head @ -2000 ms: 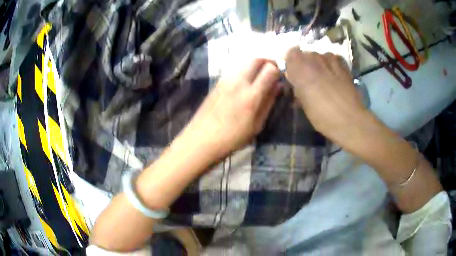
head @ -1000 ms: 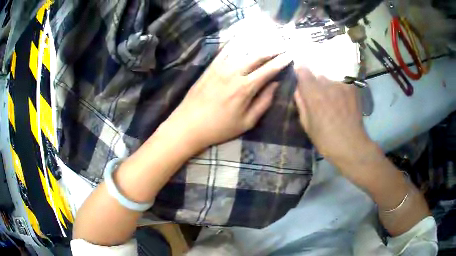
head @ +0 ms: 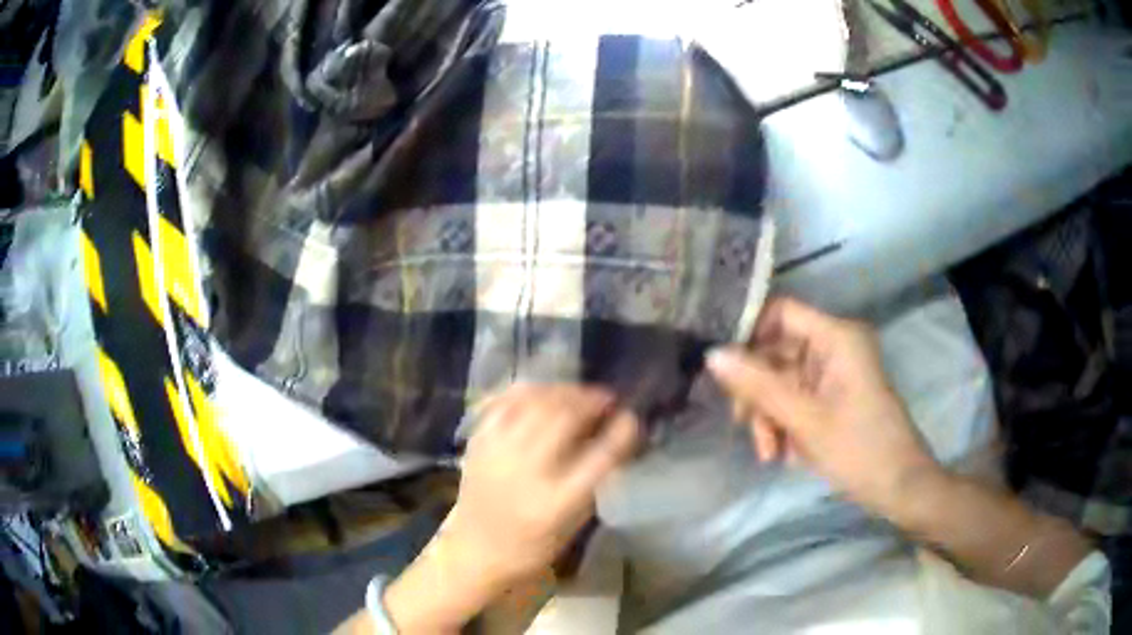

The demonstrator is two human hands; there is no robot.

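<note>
Plaid fabric (head: 534, 236) in black, grey and white checks lies spread over the table, its near edge towards my lap. My right hand (head: 795, 385) pinches the fabric's edge at its lower right corner between thumb and fingers. My left hand (head: 546, 459), blurred, is at the near edge, left of my right hand, with its fingers curled on the fabric; the fingertips are hard to make out. A pale narrow strip runs along the fabric's right edge, above my right hand. The glaring machine bed (head: 782, 50) shows at the top; the needle area is out of view.
Dark-red snips (head: 943, 56) and red-handled scissors (head: 981, 37) lie at the upper right. A small oval metal tab (head: 873, 122) is at the bed's front edge. Black-yellow hazard tape (head: 155, 298) runs down the left side. Bunched fabric (head: 360, 75) lies at the upper left.
Both hands have moved from the machine bed down to the fabric's near edge. The fabric now lies flatter, and the view has shifted so the snips and scissors sit nearer the top.
</note>
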